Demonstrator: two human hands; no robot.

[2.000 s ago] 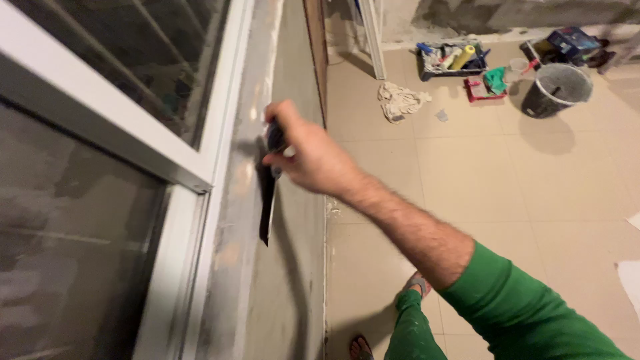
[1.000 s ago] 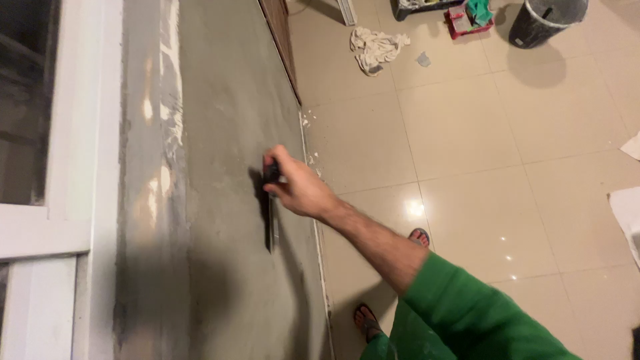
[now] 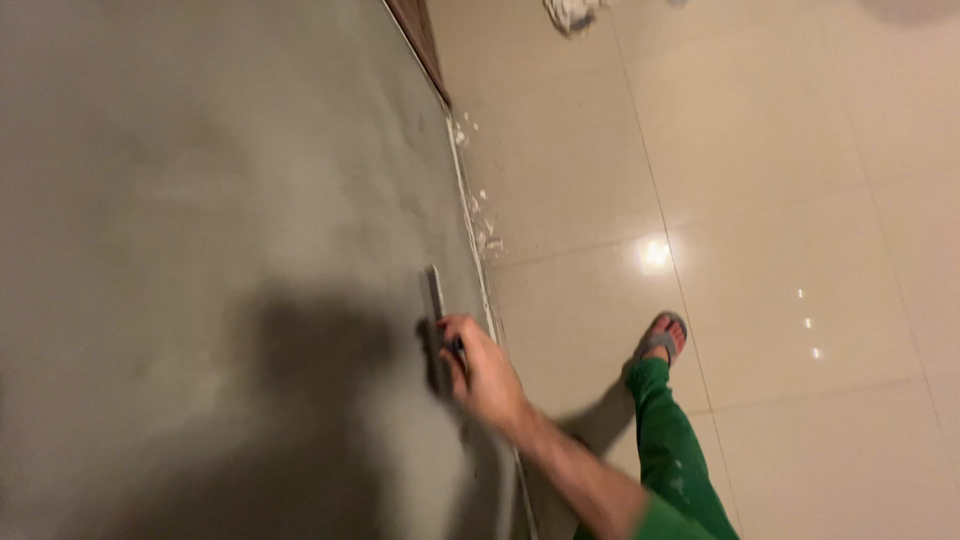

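Note:
My right hand (image 3: 487,371) is closed around the handle of a flat metal plastering trowel (image 3: 436,291), which lies close against the grey plastered wall (image 3: 300,225). Beyond my fingers the narrow edge of the trowel's blade points up the view; my hand covers most of the handle. A dark shadow falls on the wall to the left of the hand. My left hand is out of view.
White crumbs (image 3: 489,244) lie on the beige tiled floor (image 3: 787,262) along the foot of the wall. A brown door edge (image 3: 421,45) meets the wall at the top. A crumpled cloth (image 3: 574,13) lies at the upper edge. My sandalled foot (image 3: 666,337) stands near the wall.
My right hand, still on the trowel, has moved lower on the wall, towards the floor. The blade pointed down the view before and now points up. The view has tilted away from the window.

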